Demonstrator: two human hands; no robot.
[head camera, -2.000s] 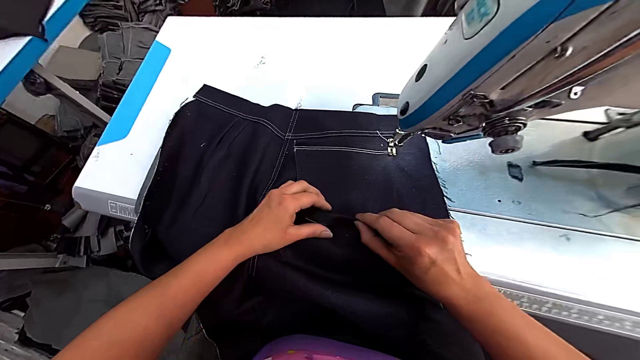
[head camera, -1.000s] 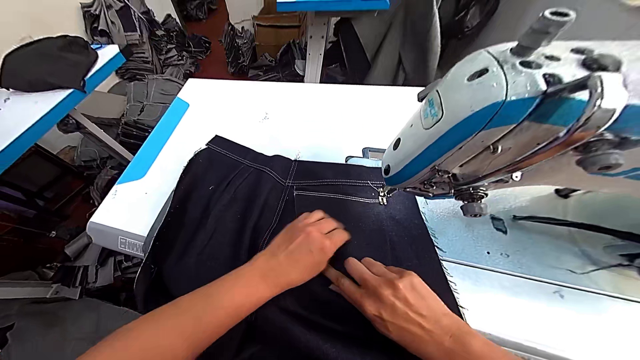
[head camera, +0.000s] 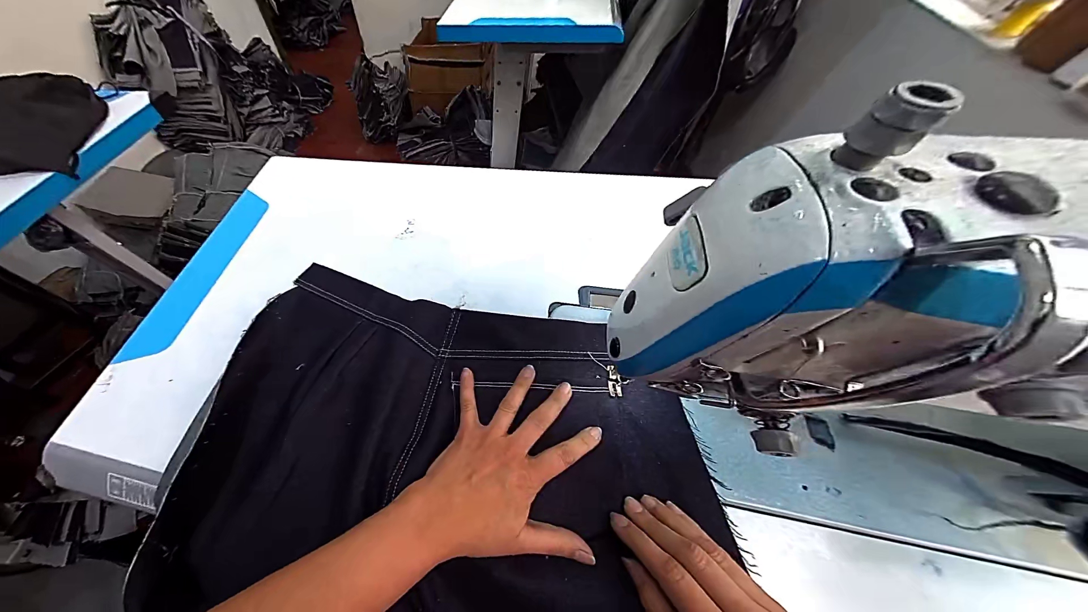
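A dark denim garment piece (head camera: 340, 425) with pale double topstitching and a frayed right edge lies across the white sewing table. My left hand (head camera: 497, 476) rests flat on it with fingers spread, fingertips over the horizontal stitch line. Lower right, my right hand (head camera: 693, 557) lies on the cloth with its fingers together and extended, partly cut off by the frame's bottom edge; whether it pinches any cloth is hidden. The presser foot (head camera: 614, 382) of the sewing machine (head camera: 765, 263) stands at the right end of that stitch line, with a loose thread beside it.
The table's blue-edged corner (head camera: 195, 280) is at the left. Another table (head camera: 72, 161) holds a black cloth item (head camera: 47, 123). Behind are piles of dark cloth pieces (head camera: 204, 93), a cardboard box (head camera: 446, 72) and a further white table (head camera: 531, 32). A black cable (head camera: 952, 429) lies right of the needle.
Both hands were close together on the cloth with curled fingers. The left has spread flat nearer the stitch line, and the right now lies apart from it, fingers extended. The view has tilted up.
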